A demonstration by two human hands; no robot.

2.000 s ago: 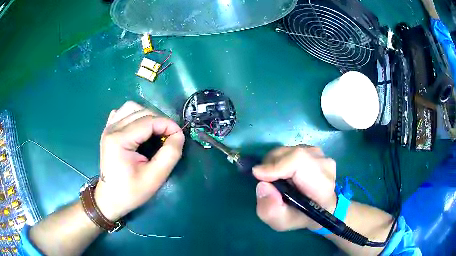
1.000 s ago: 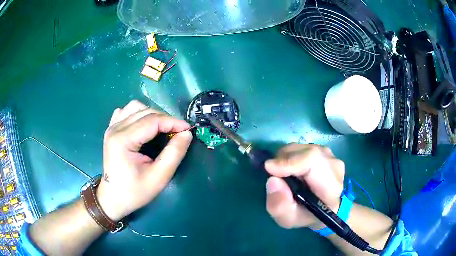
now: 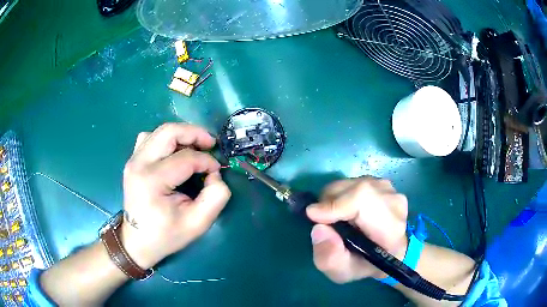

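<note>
The round black device housing (image 3: 252, 135) lies open on the green mat, with a small green circuit board (image 3: 259, 165) at its lower edge. My right hand (image 3: 360, 228) holds the soldering iron (image 3: 375, 252) like a pen, its tip over the board's left part. My left hand (image 3: 174, 186) is just left of the housing. Its fingers pinch a fine red lead (image 3: 225, 166) running to the board. A bit of yellow-orange shows between the fingers; the battery there is mostly hidden. Solder wire (image 3: 75, 193) runs out behind my left wrist.
Several loose battery cells (image 3: 183, 81) lie beyond the housing. A clear plastic rim (image 3: 252, 37) is at the top. A fan grille (image 3: 399, 43), a white round tub (image 3: 427, 122) and a dark stand (image 3: 514, 144) are at the right. A battery tray (image 3: 21, 231) is at the left edge.
The iron's tip has moved from over the housing's middle back down to the board. My left index finger has lifted and spread from the pinch.
</note>
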